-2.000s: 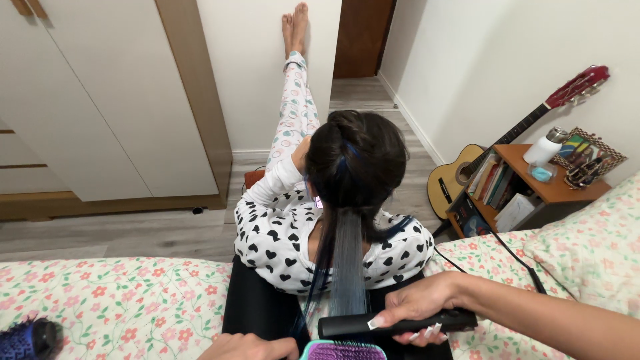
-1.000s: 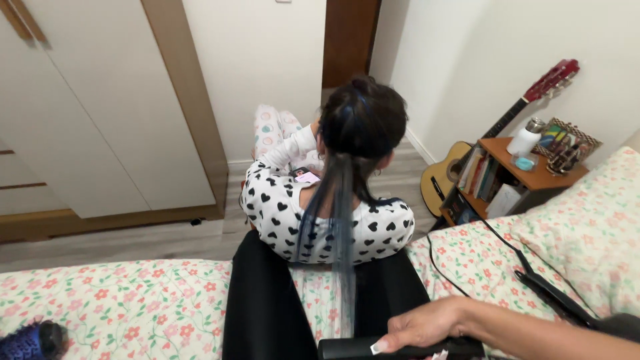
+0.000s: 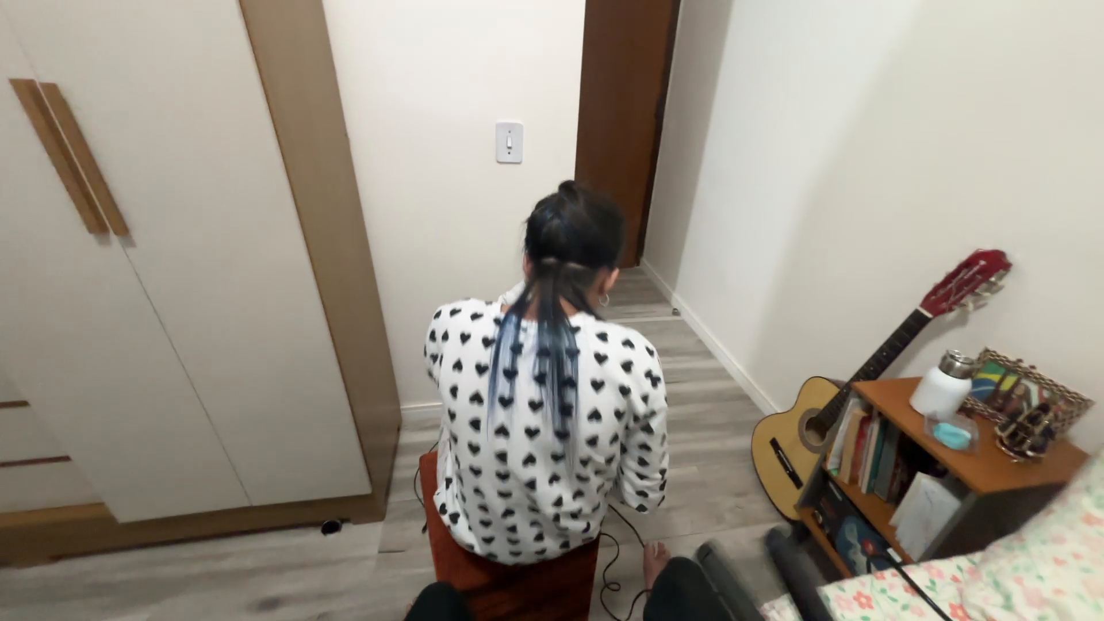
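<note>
Neither of my hands shows in the head view. Two blurred dark bars, apparently the open plates of a hair straightener (image 3: pixel 759 573), stick up at the bottom edge, right of my black-clad knee; what holds them is hidden. In front of me a person (image 3: pixel 552 414) in a white top with black hearts sits facing away on a reddish-brown seat (image 3: pixel 461 565). Their upper hair is gathered up on the head, and dark hair with blue strands (image 3: pixel 552 354) hangs straight down the back.
A black cable (image 3: pixel 611 569) lies on the floor beside the seat. At right are a floral-covered bed (image 3: pixel 914 586), a small wooden shelf (image 3: pixel 888 392) with books and a white bottle (image 3: pixel 942 384), and a guitar (image 3: pixel 798 440) against the wall. A wardrobe (image 3: pixel 198 302) stands at left.
The person sits farther forward, away from my knees, and their hair hangs free on the back. My right hand and the black straightener it held have left their earlier place. The view has tilted up.
</note>
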